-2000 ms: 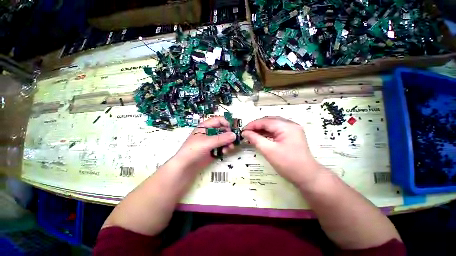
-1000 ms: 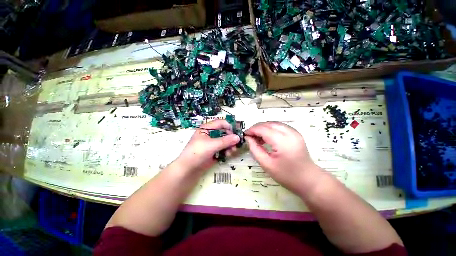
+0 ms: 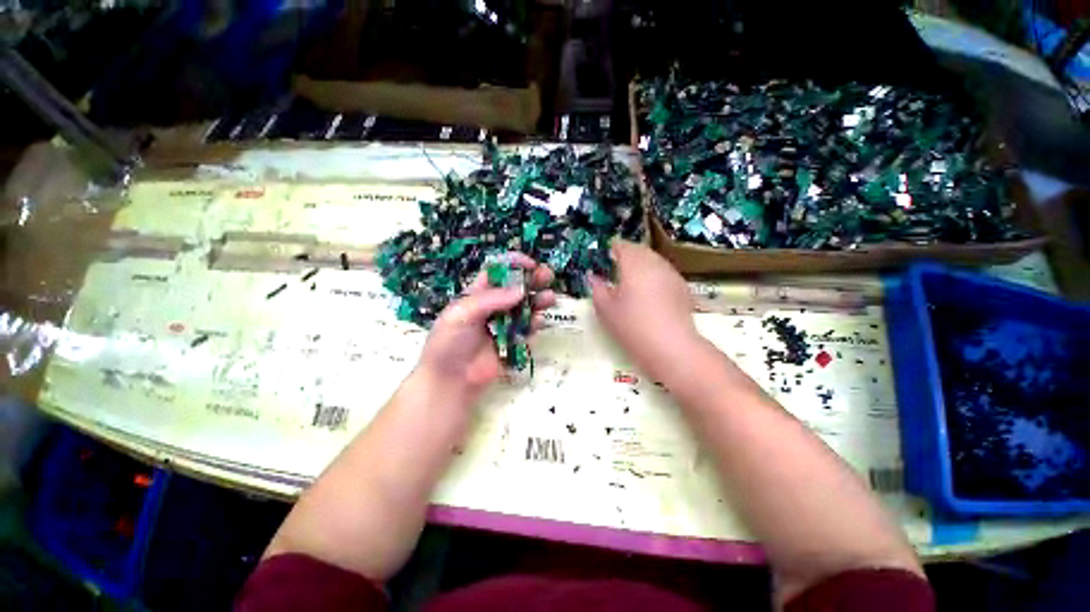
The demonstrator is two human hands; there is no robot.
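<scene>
My left hand [image 3: 470,325] holds a small bunch of green circuit boards [image 3: 513,335] upright in front of the board pile, the fingers curled round them. My right hand [image 3: 636,299] is at the right front edge of the loose board pile [image 3: 478,221], its fingertips among the boards. The fingertips are blurred, so I cannot tell whether they grip a board. The pile is green, black and silver, with bright white pieces on top. A few tiny black parts [image 3: 571,428] lie on the printed cardboard sheet [image 3: 239,359] between my forearms.
A cardboard box [image 3: 837,257] full of green boards stands at the upper right. A blue plastic tray [image 3: 926,407] with black bits is at the right. A black part pile [image 3: 789,341] lies beside a red diamond print. Small black strips [image 3: 310,274] lie left of the board pile.
My right hand has left the boards in my left hand and moved forward to the pile. My left hand has turned its bunch more upright. The camera view has shifted, showing more of the background.
</scene>
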